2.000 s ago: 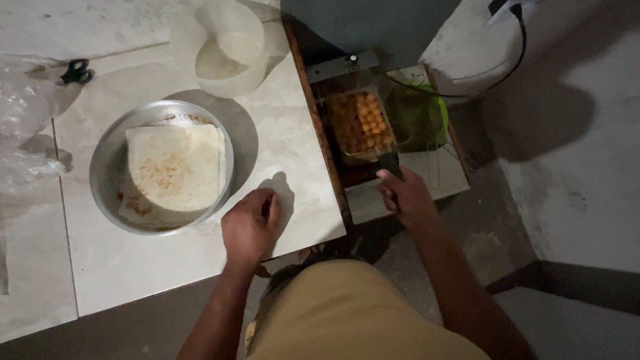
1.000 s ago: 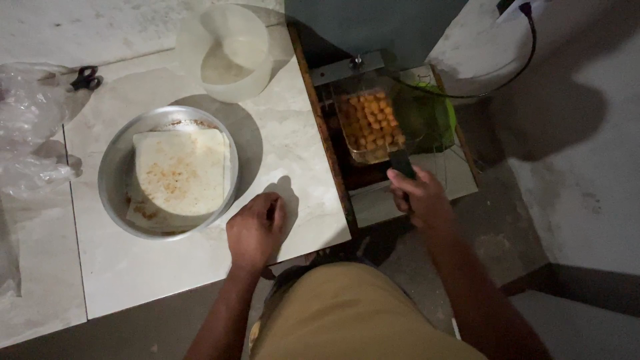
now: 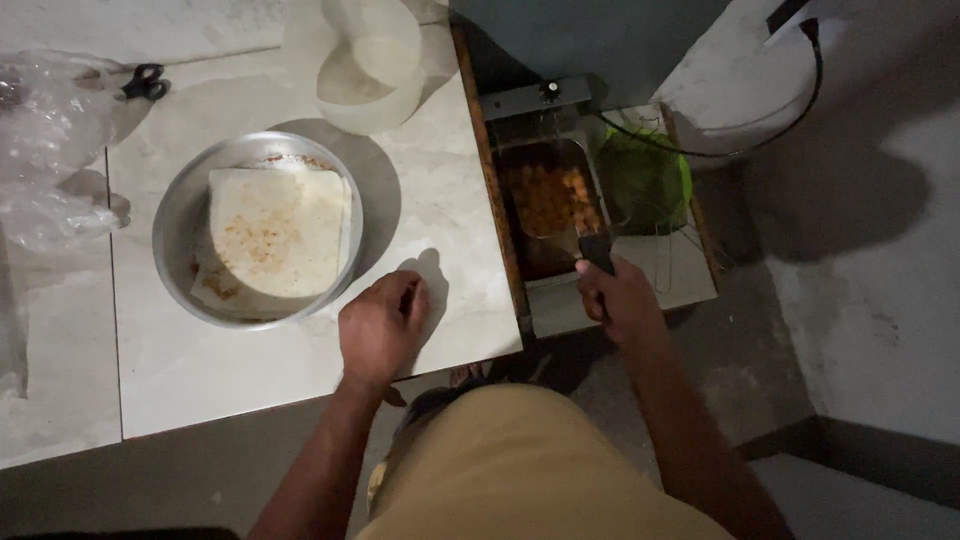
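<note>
My right hand (image 3: 619,296) grips the black handle (image 3: 596,253) of a fryer basket (image 3: 600,191), which sits in or just over a deep fryer of dark oil. Many small orange-brown food pieces (image 3: 547,195) lie in the basket. My left hand (image 3: 381,322) rests loosely curled on the tiled countertop (image 3: 465,315); no object shows in it. Left of that hand stands a round metal pan (image 3: 166,266) with stained white paper or cloth sheets (image 3: 281,225) inside.
A translucent plastic container (image 3: 375,112) stands behind the pan. Black-handled scissors (image 3: 146,82) and clear plastic bags (image 3: 52,150) lie at the left. The fryer's control box (image 3: 525,99) has a knob. Right of it sit a green basin (image 3: 686,180) and a black power cable (image 3: 780,142).
The basket was lighter and its pieces plainer one second ago; now they look darker and blurred. My right hand still holds the handle, and my left hand stays on the counter.
</note>
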